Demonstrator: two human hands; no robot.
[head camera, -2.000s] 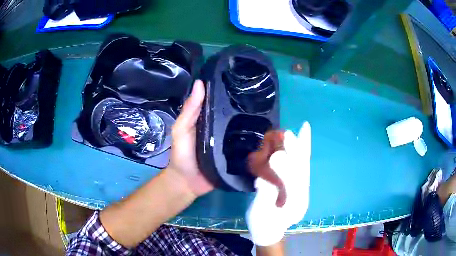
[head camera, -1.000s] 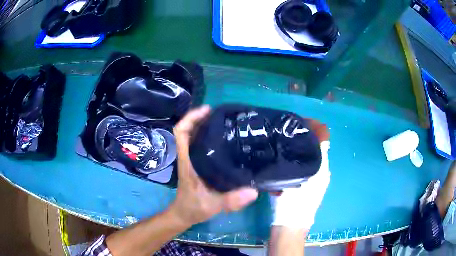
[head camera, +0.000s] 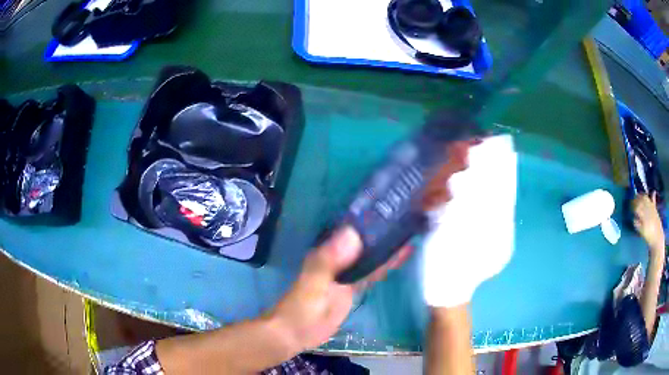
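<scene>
A black headphone dock, blurred, is held tilted on its narrow side, with pale lettering showing. My bare left hand is shut on its lower left end, the thumb on the near face. My white-gloved right hand presses a reddish-brown cloth against the dock's upper right part; the glove's fingers are mostly hidden. Left of the dock, a black blister tray lies on the bench, with a shiny clear bag with a red spot in its round hollow.
Another black tray lies at far left. Behind are blue-rimmed line trays with headphones. A small white bottle and lid lie at right. Another person's hand is at the right edge beside a blue-rimmed tray.
The dock has turned from its lettered broad side to a steep diagonal tilt. My gloved hand with the cloth has moved up and right along it. Another person's hand has reached the right-hand tray.
</scene>
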